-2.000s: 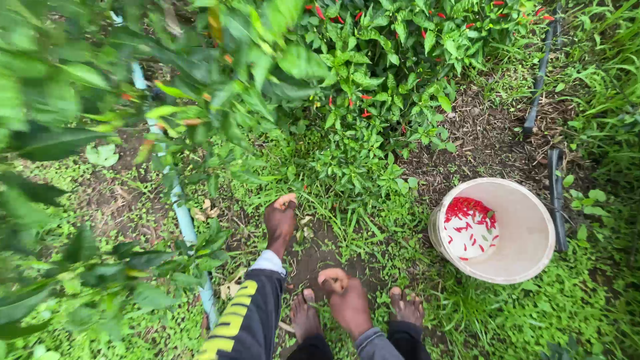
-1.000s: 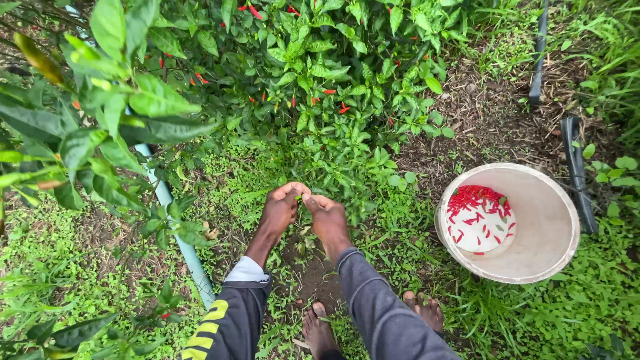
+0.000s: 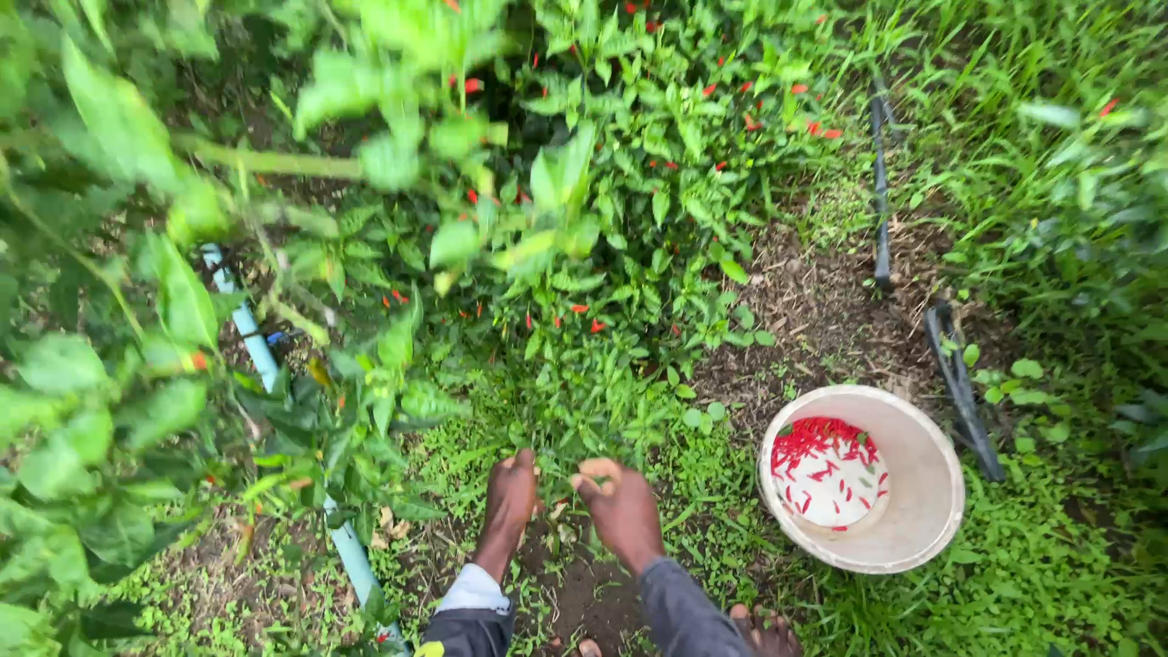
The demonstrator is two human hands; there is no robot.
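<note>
My left hand (image 3: 513, 500) is at the lower edge of a chili pepper plant (image 3: 593, 356), fingers bent toward the leaves; whether it holds anything is hidden. Close to its right, my right hand (image 3: 622, 511) has thumb and index finger curled together, and I cannot tell if something small is between them. The two hands are apart. Small red chili peppers (image 3: 598, 326) hang among the leaves above them. A whitish plastic bucket (image 3: 926, 493) stands to the right, with many red chili peppers (image 3: 826, 440) heaped at one side of its bottom and others scattered.
A light blue pipe (image 3: 351, 554) runs along the ground at left, partly under blurred leafy branches (image 3: 128, 383) close to the camera. Black tubing (image 3: 963, 392) lies beyond the bucket, with another black length (image 3: 881, 201) farther up. A bare foot (image 3: 765, 630) shows at the bottom.
My hands were touching at the fingertips one second ago and are now separated. Two seconds ago they were also apart.
</note>
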